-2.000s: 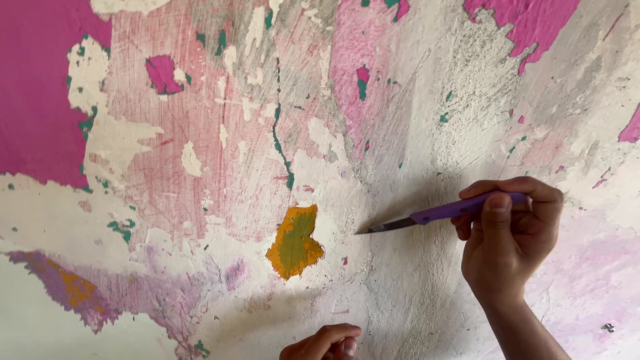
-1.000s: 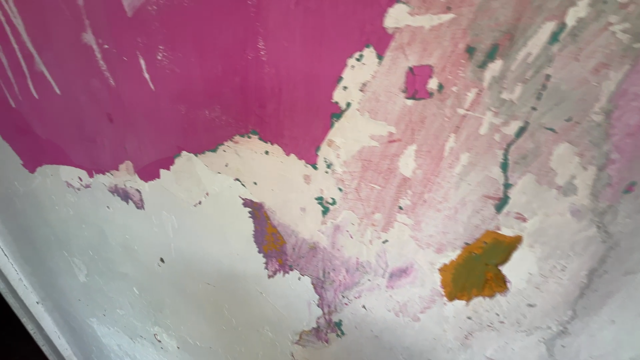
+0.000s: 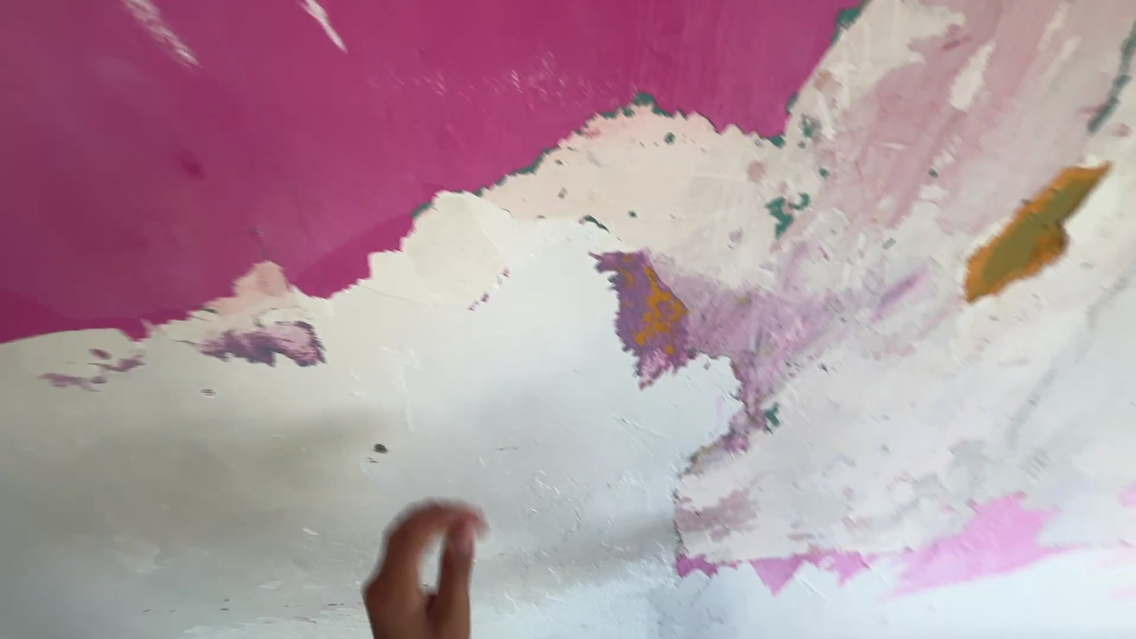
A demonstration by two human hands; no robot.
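My left hand [image 3: 426, 572] shows at the bottom of the head view, slightly blurred, in front of the pale lower part of a wall [image 3: 497, 444] with peeling paint. Its index finger curls over toward the thumb, with a small gap inside the bend. I see no tool in it, but whether the tips pinch something small cannot be told. Up and to its right is a purple and orange patch [image 3: 652, 315] of exposed paint. My right hand and the knife-like tool with a purple handle are out of view.
Magenta paint [image 3: 355, 133] covers the upper left, with a ragged edge. A purple patch [image 3: 266, 343] lies below it. An orange and olive patch [image 3: 1034, 232] is at the right, and a pink strip [image 3: 985, 546] at the lower right. A small dark mark [image 3: 380, 448] sits above the hand.
The view has swung left along the wall. My right hand, holding the purple-handled tool two seconds ago, is gone from view. My left hand, absent one second ago, shows again at the bottom.
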